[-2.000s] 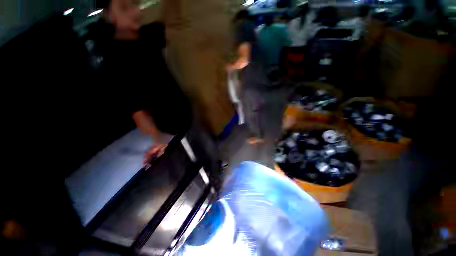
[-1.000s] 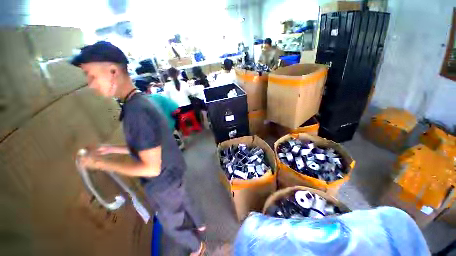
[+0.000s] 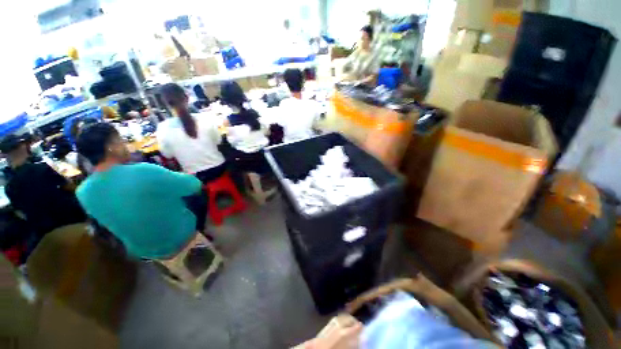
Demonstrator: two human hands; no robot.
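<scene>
A blue translucent water bottle (image 3: 422, 330) shows at the bottom edge, cut off and blurred, in front of open cartons. One hand (image 3: 337, 332) shows blurred at the bottom edge, at the left end of the bottle. It seems to be my left hand against the bottle; its fingers are not clear. My right hand is not in view.
Stacked black crates (image 3: 340, 255) with white pieces on top stand ahead. Cartons of black and silver units (image 3: 534, 310) stand at lower right, an empty tall carton (image 3: 476, 177) behind. Seated people (image 3: 139, 204) line a bench at left, with a red stool (image 3: 223, 198) and brown cartons (image 3: 78, 286).
The view has moved forward and turned left. The standing person in dark clothes is out of view. The black crates are nearer, the bottle shows less, and a hand has appeared beside it.
</scene>
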